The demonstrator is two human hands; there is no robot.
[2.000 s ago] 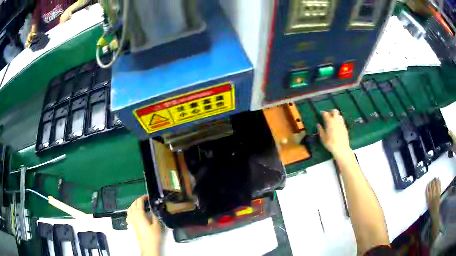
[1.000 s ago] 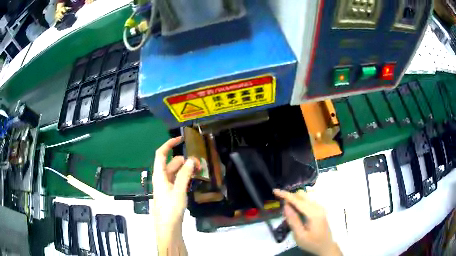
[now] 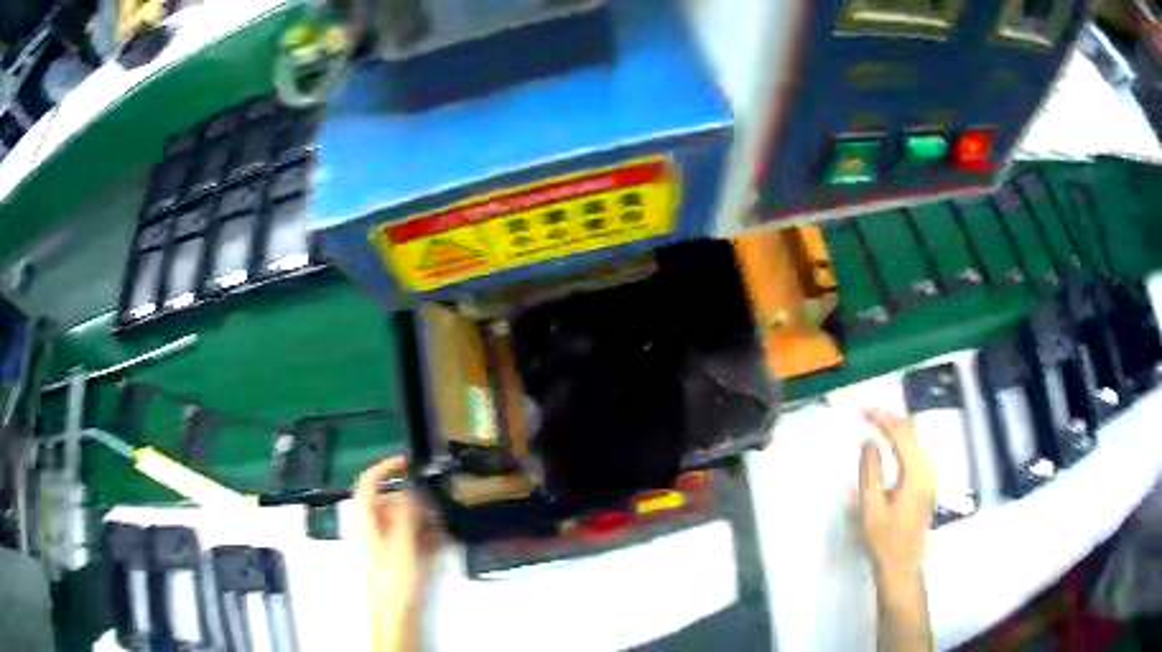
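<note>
The press fixture (image 3: 491, 520) is a black-lined box under the blue press head (image 3: 523, 153). A tan block (image 3: 459, 382) stands on its left side and dark lining (image 3: 637, 369) fills the rest; no housing can be made out in it. My left hand (image 3: 398, 548) is at the fixture's front left corner, slightly blurred; whether its fingertips hold anything cannot be told. My right hand (image 3: 897, 497) is over the white paper, right of the fixture, fingers apart and empty. A black phone housing (image 3: 948, 382) lies just beyond it.
More housings (image 3: 1068, 369) stand in a row at right. Thin frames (image 3: 937, 255) lie on the green mat behind them. An orange-brown block (image 3: 788, 306) adjoins the fixture. A frame tray (image 3: 229, 210) is upper left; a yellow-handled tool (image 3: 191, 479) and housings (image 3: 249, 599) are left.
My right hand has moved right from the fixture front, and the black frame it held is no longer in it. My left hand has moved down from the tan block to the front left corner.
</note>
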